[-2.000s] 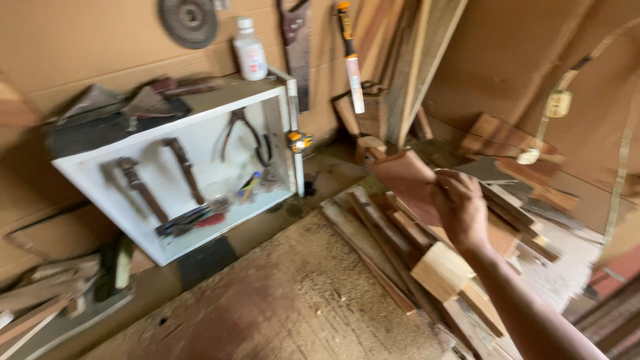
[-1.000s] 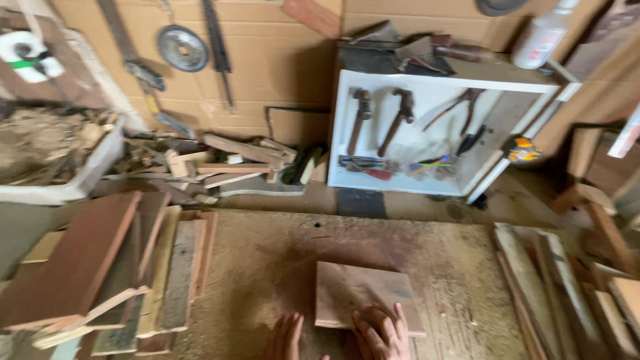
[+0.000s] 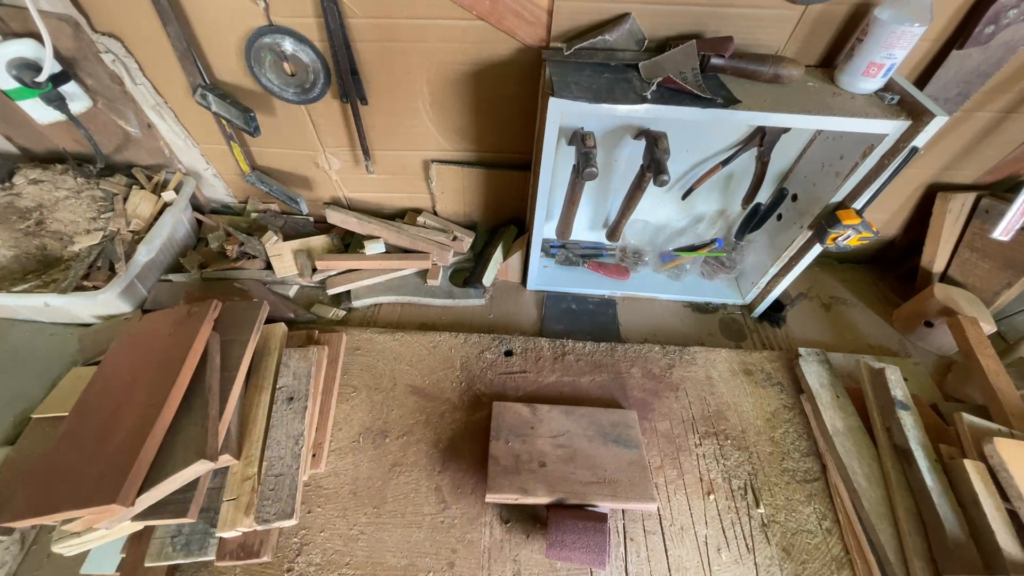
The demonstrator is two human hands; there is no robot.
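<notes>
Neither of my hands is in view. A short, flat wooden board [image 3: 570, 456] lies on the sawdust-covered wooden worktop [image 3: 400, 448], near the middle of the head view. Just below its front edge sits a small reddish-purple piece of sandpaper [image 3: 578, 538]; whether the board overlaps it is hard to tell. A stack of boards [image 3: 120, 416] of differing lengths stands to the left, a reddish board on top. More wooden strips [image 3: 896, 464] lie along the right side.
Behind the worktop, a white open box [image 3: 656, 192] holds hammers [image 3: 578, 180], pincers [image 3: 752, 164] and small tools. A tape measure [image 3: 848, 228] is at its right edge, a plastic bottle [image 3: 880, 44] on top. Wood offcuts [image 3: 384, 248] and a white tray [image 3: 152, 272] lie back left.
Two seconds ago a hand held a board over the right-hand pile. One second ago both hands were at the board on the worktop; now they are out of view and the sandpaper shows.
</notes>
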